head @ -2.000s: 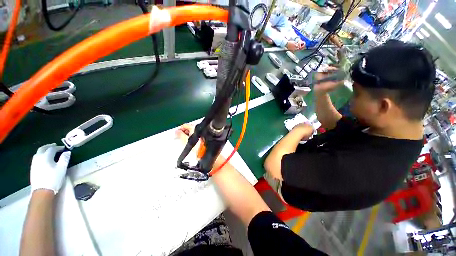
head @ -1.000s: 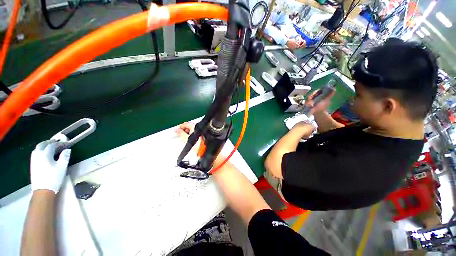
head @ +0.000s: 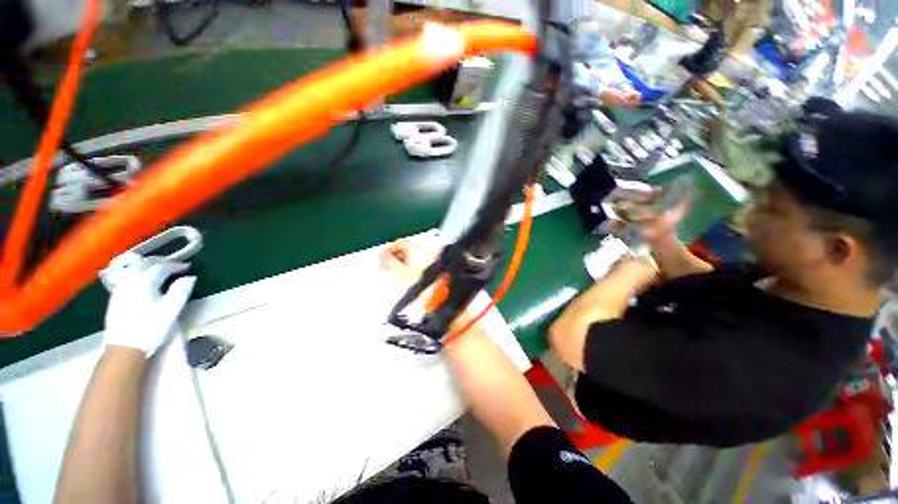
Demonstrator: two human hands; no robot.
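Observation:
My left hand (head: 148, 303), in a white glove, lies over the near end of a white oval housing (head: 179, 241) at the edge of the green belt. Its fingers cover that end, so the grip is partly hidden. My right hand (head: 409, 258), bare, is mostly hidden behind the black powered screwdriver (head: 453, 285); some fingers show to its left, and its hold cannot be made out. The screwdriver's wire-like tip (head: 414, 342) hangs over the white sheet (head: 305, 394). A small dark part (head: 208, 350) lies on the sheet near my left hand.
An orange hose (head: 286, 103) arcs across the upper left. More white housings (head: 430, 146) lie on the green conveyor (head: 295, 207). A person in black (head: 729, 345) works close at the right beside a small open dark box (head: 594, 192). Red bins stand low at the right.
The whole view has shifted, so things appear further right, and the hose is blurred. My left hand has gone from beside the housing to over its near end. The neighbour's raised hand has come down.

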